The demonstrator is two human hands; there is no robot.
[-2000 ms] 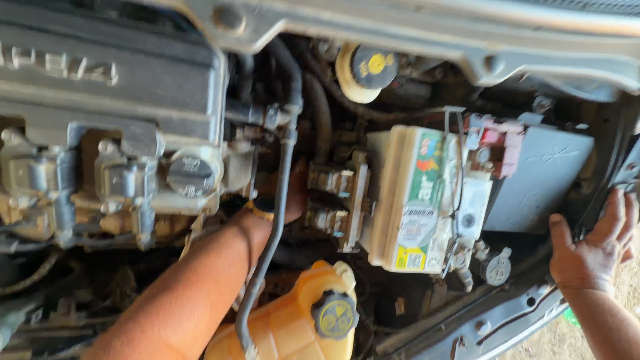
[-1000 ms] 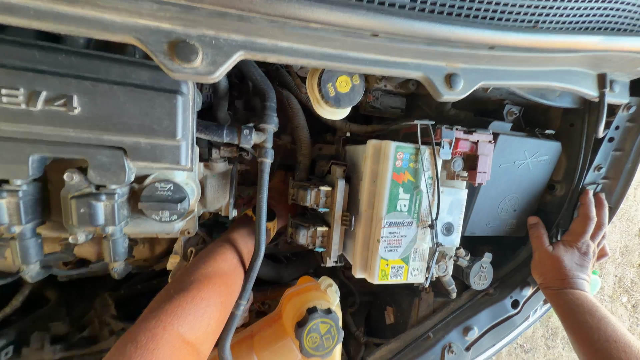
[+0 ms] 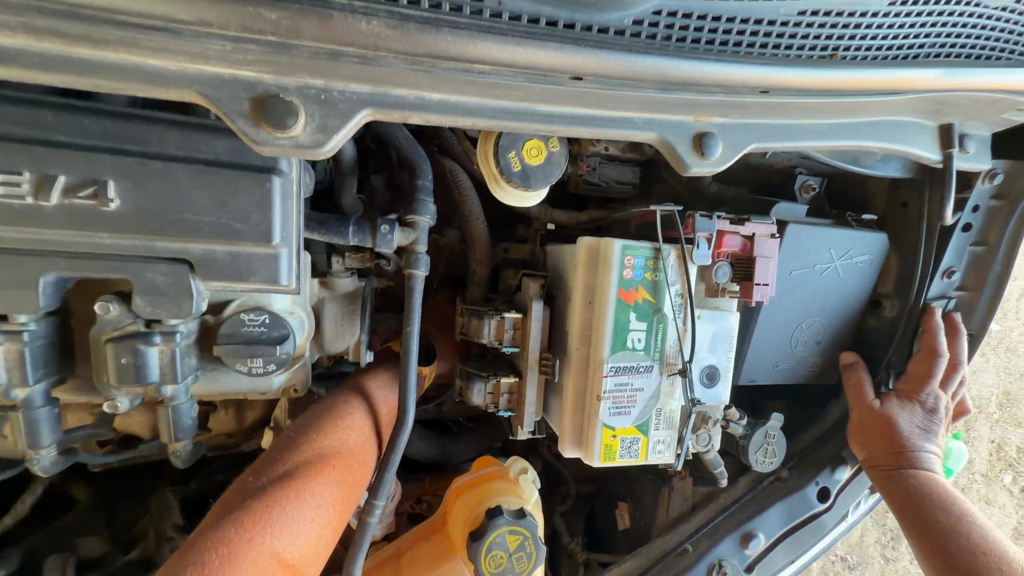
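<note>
My left arm reaches down into a car's engine bay, passing under a black rubber hose (image 3: 406,352). A watch or band circles the wrist, and my left hand beyond it is hidden in shadow, so its grip cannot be seen. The engine with its black oil filler cap (image 3: 254,342) lies to the left of that arm, and a wiring connector block (image 3: 528,356) to the right. My right hand (image 3: 908,412) rests with spread fingers on the fender edge, beside the black fuse box cover (image 3: 812,304). Between the hands stands a car battery (image 3: 588,344) bearing a label.
An orange-yellow coolant reservoir (image 3: 448,520) with a black cap stands at the bottom. Above the connectors is a brake fluid reservoir (image 3: 524,166). The metal cowl edge (image 3: 480,88) crosses the top. A washer fluid cap (image 3: 764,444) sits near the front edge, and a green object (image 3: 954,456) lies outside the car.
The view has shifted. My left arm stays down in the bay, and my right hand stays on the fender edge near the fuse box cover.
</note>
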